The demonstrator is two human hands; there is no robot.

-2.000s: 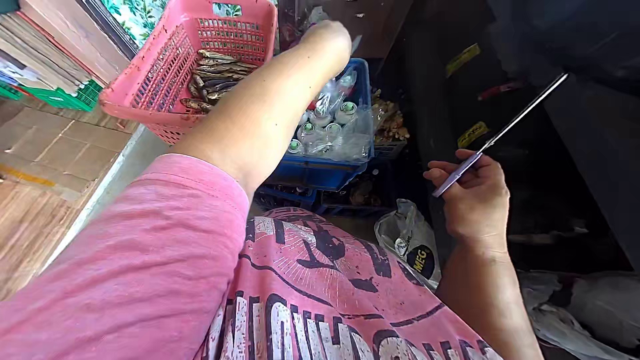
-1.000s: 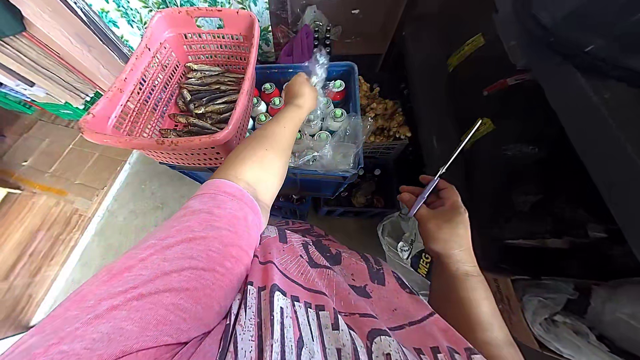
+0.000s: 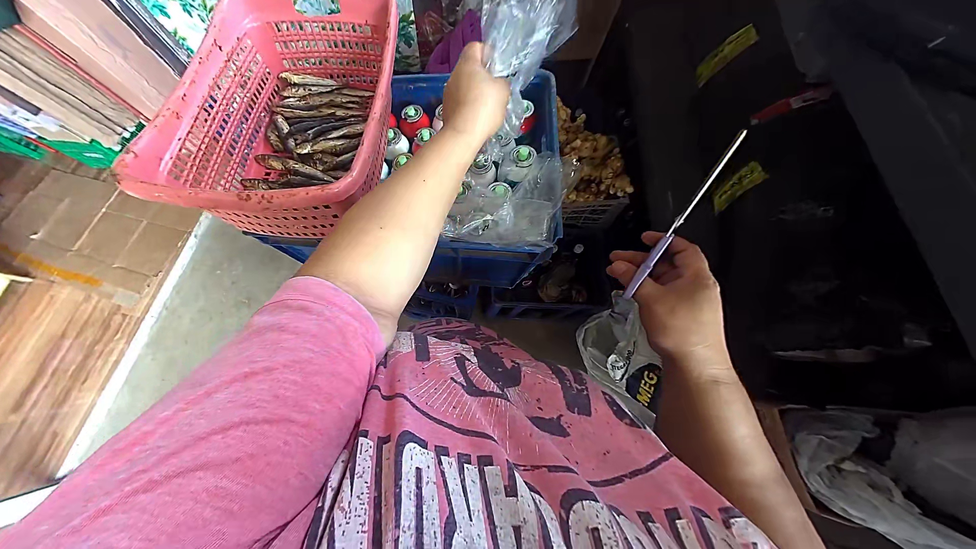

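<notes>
My left hand (image 3: 474, 95) grips a clear plastic bag (image 3: 526, 38), which hangs over a blue plastic crate (image 3: 488, 263) of cans with green-topped nozzles (image 3: 522, 156). More clear plastic (image 3: 530, 206) lies on the cans. To the left stands a pink plastic basket (image 3: 267, 200) with dried fish (image 3: 320, 137) in it. At the right, my right hand (image 3: 671, 293) holds a slim tool with a purple handle (image 3: 650, 263) and a thin metal shaft, pointing up and away; its kind is unclear. A printed plastic bag (image 3: 619, 354) hangs just below that hand.
Ginger roots (image 3: 591, 160) fill a basket right of the crate. Dark crates (image 3: 549, 293) stand beneath. Black surfaces with yellow tape (image 3: 728, 55) rise at the right. Flattened cardboard (image 3: 91, 229) lies on the floor at left, and crumpled plastic bags (image 3: 877, 473) sit at lower right.
My left hand has the clear plastic lifted higher above the crate than a second ago. My right hand still holds the purple-handled tool, and more of the printed bag shows than two seconds ago.
</notes>
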